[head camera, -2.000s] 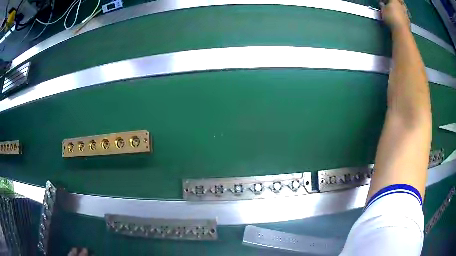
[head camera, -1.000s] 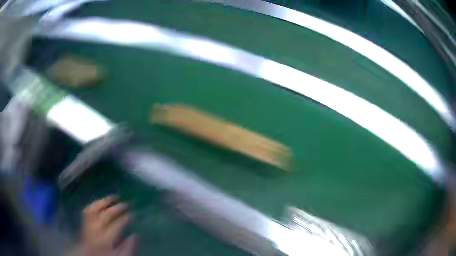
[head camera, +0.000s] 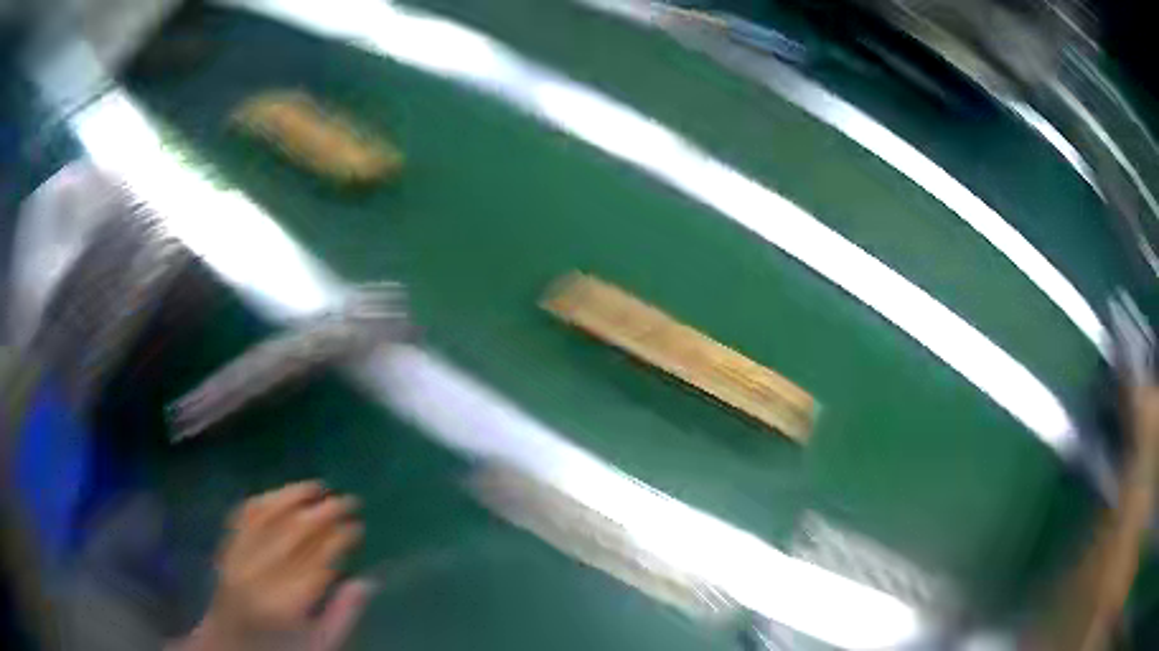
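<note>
The view is strongly blurred. My left hand (head camera: 290, 557) is over the near green strip, fingers loosely bent, thumb apart, with nothing visible in it. My right hand (head camera: 1135, 371) is small and blurred at the right edge, beside a pale grey shape; whether it holds that shape cannot be told. A gold-brown fixture bar (head camera: 683, 359) lies slanted on the green surface. A second gold-brown bar (head camera: 318, 137) lies further left. Grey bars lie above my left hand (head camera: 261, 375), along the near metal strip (head camera: 585, 532) and at the lower right (head camera: 867, 560).
Bright metal strips (head camera: 712, 185) run slantwise across the green worktop (head camera: 496, 242). At the left are a grey stack (head camera: 127, 286), a white bag-like shape (head camera: 57, 242) and a blue object (head camera: 51, 464). Blurred equipment stands at the upper right.
The view has swung left, so the gold-brown bars now appear further right. My left hand has come further into view since the first frame. My right forearm has shifted to the right edge.
</note>
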